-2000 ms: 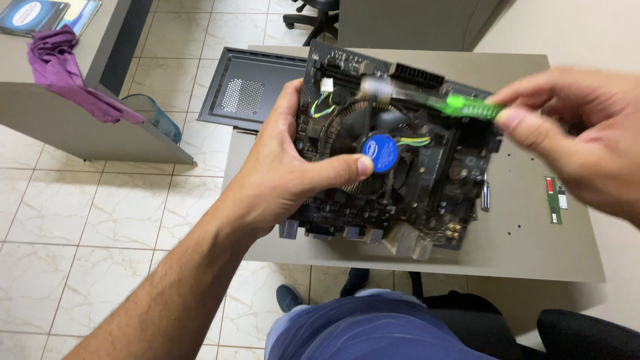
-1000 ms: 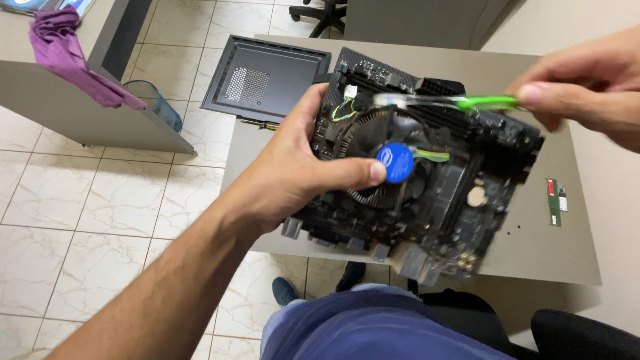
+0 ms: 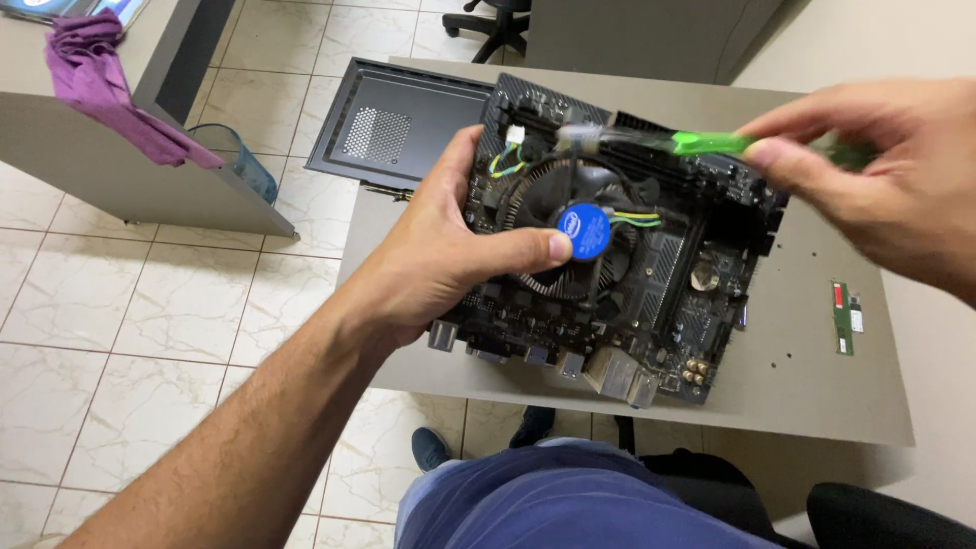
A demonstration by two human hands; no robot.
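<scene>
My left hand (image 3: 465,244) grips a black computer motherboard (image 3: 686,305) by its left side and holds it tilted above the table. The thumb presses on the blue hub of the Intel CPU cooler fan (image 3: 584,231); the other fingers go behind the board. A short yellow-green fan cable with a white connector (image 3: 515,136) loops beside the fan. My right hand (image 3: 862,160) holds a brush with a green and clear handle (image 3: 709,143), blurred. Its pale head lies over the memory slots above the fan; whether the bristles touch is unclear.
On the grey table (image 3: 823,396) lie a green memory module (image 3: 842,319), a small card beside it (image 3: 856,313) and several tiny screws. A black case panel (image 3: 412,122) lies at the back left. A purple cloth (image 3: 99,84) hangs over another desk, near a waste basket (image 3: 240,164).
The brush in my right hand has shifted slightly against the board between frames. My left hand keeps its grip, while the board's tilt has changed a little.
</scene>
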